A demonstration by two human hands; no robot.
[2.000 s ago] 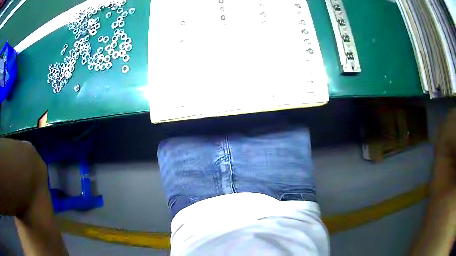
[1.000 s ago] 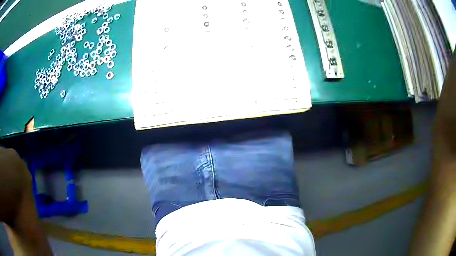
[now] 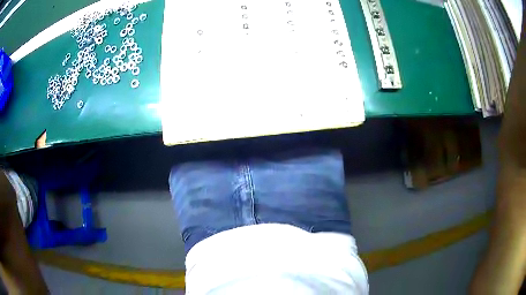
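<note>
Neither of my hands is in the picture; only my forearms show, cut off at the left and right edges. A white board (image 3: 262,86) lies on the green bench top, its near edge at the bench's front edge. Small dark round parts (image 3: 338,43) sit on it in several columns, the fullest near its right side. Loose silvery rings (image 3: 106,74) lie scattered to the left of the board. A metallic strip (image 3: 382,46) with a row of dark seats lies right of the board.
Thin boards or trays (image 3: 476,57) stand stacked at the far right. A blue object (image 3: 4,80) is at the far left. Below the bench are a blue stool (image 3: 87,207), a brown box-like object (image 3: 444,155) and a yellow floor line (image 3: 427,239). My lap is below the board.
The view has shifted slightly. At the left edge, my arm has moved toward the rim and a whitish patterned patch now shows there. The board, rings and strip look unchanged.
</note>
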